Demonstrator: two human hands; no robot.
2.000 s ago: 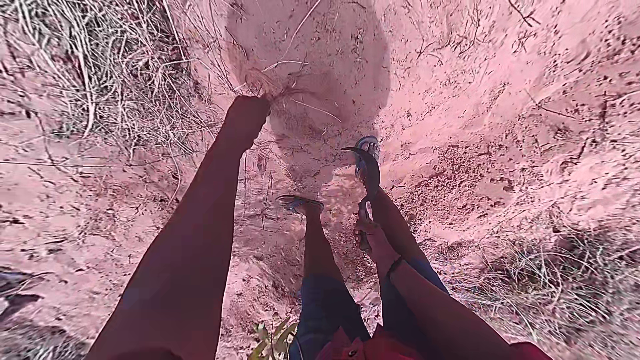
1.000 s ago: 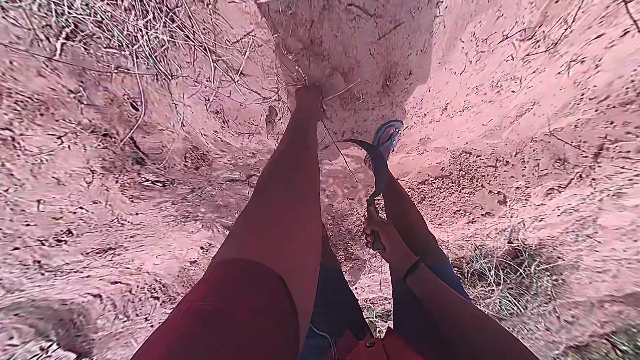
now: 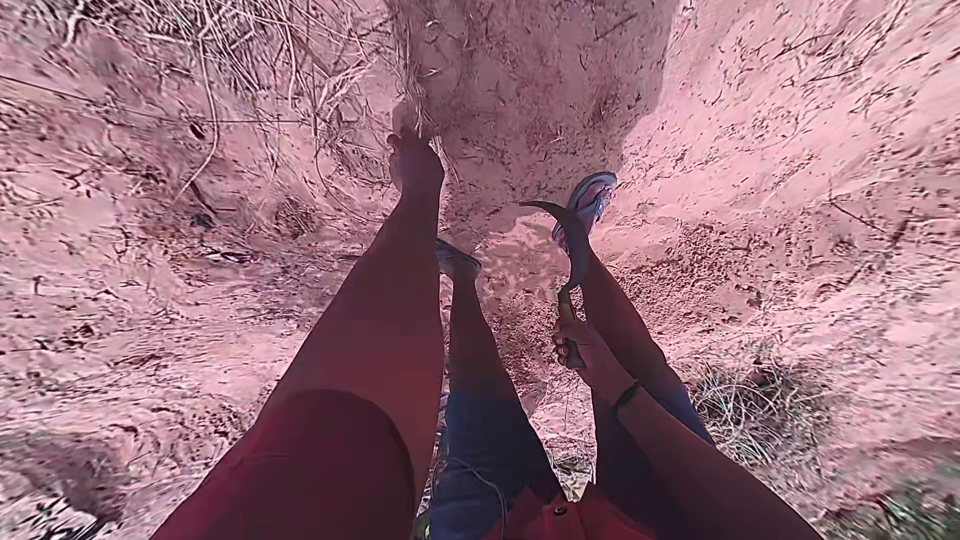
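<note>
My right hand point(image 3: 585, 349) grips the handle point(image 3: 571, 330) of a sickle. The dark curved blade point(image 3: 576, 240) points up from the hand, its tip bending left in front of my sandalled right foot point(image 3: 589, 202). My left arm reaches far forward, and my left hand point(image 3: 416, 161) is at the lower end of some thin dry stalks point(image 3: 411, 75). The fingers look curled, but whether they close on the stalks cannot be made out.
Dry brush and twigs point(image 3: 300, 52) spread across the upper left. Pinkish, uneven soil point(image 3: 750, 172) slopes around my feet. My left foot point(image 3: 457, 259) stands behind the outstretched arm. A dry grass tuft point(image 3: 757, 405) grows at the right.
Two seconds ago my left hand was beside a loose bunch of thin dry stems, with the arm further left. The right hand has kept its hold on the sickle. The view has shifted.
</note>
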